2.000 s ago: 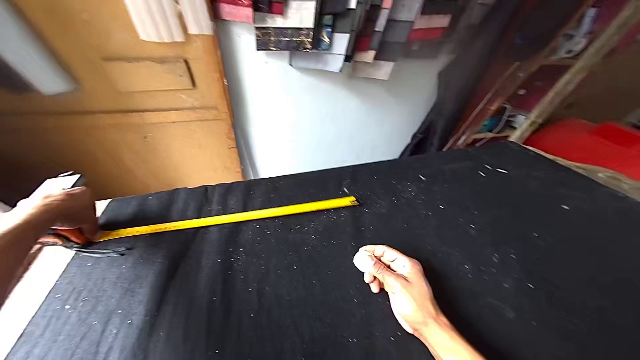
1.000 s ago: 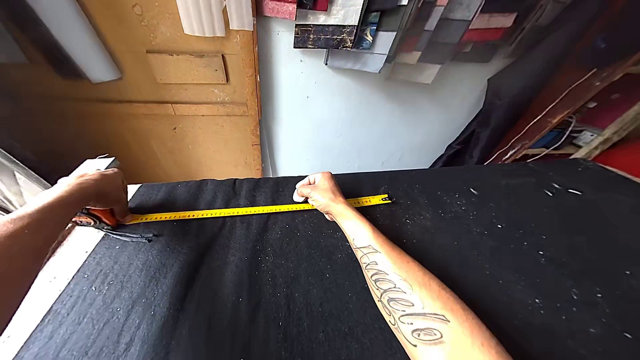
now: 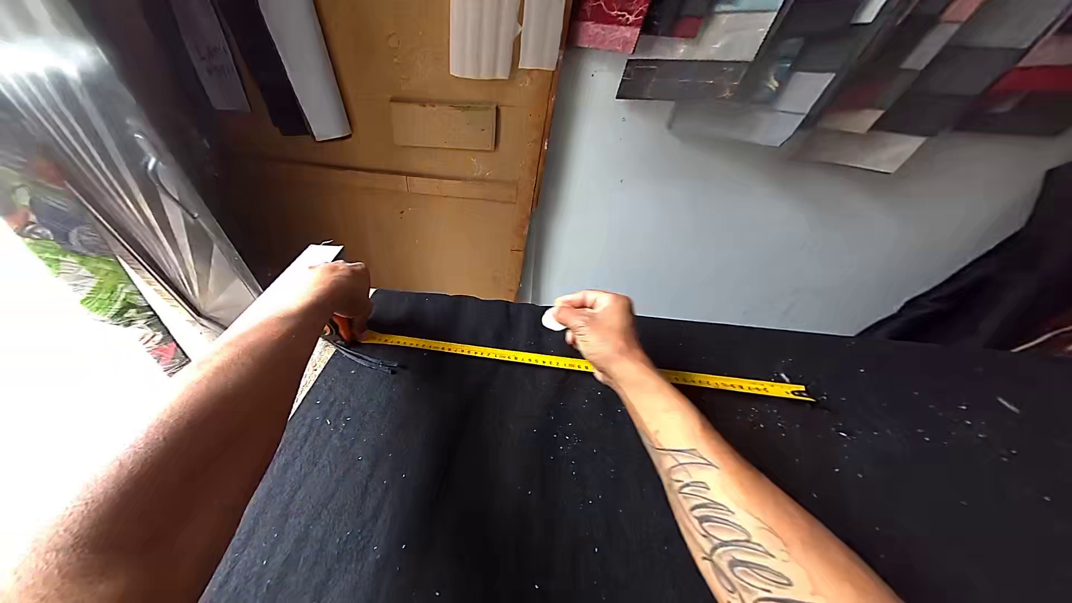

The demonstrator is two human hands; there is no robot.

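Observation:
Black fabric (image 3: 486,469) covers the work surface, with small pale specks on it. My left hand (image 3: 345,293) grips the orange and black case of a tape measure (image 3: 339,328) at the fabric's far left edge; a black strap trails from it. The yellow tape blade (image 3: 502,355) lies extended to the right across the fabric, its metal end hook at the right end. My right hand (image 3: 599,327) holds a flat, pale round piece (image 3: 552,319), perhaps tailor's chalk, between thumb and fingers, over the middle of the blade. My right wrist hides part of the blade.
Behind the surface stand a brown wooden panel (image 3: 452,218) and a pale wall (image 3: 687,226). Fabric swatches (image 3: 837,92) hang on the wall. Clear plastic-like sheeting (image 3: 167,167) stands at the left beside a bright opening. Dark material (image 3: 988,268) hangs at the right.
My right hand has come from the near side of the fabric to the tape blade, then a little left along it. My left hand stays on the tape case. The view has turned left.

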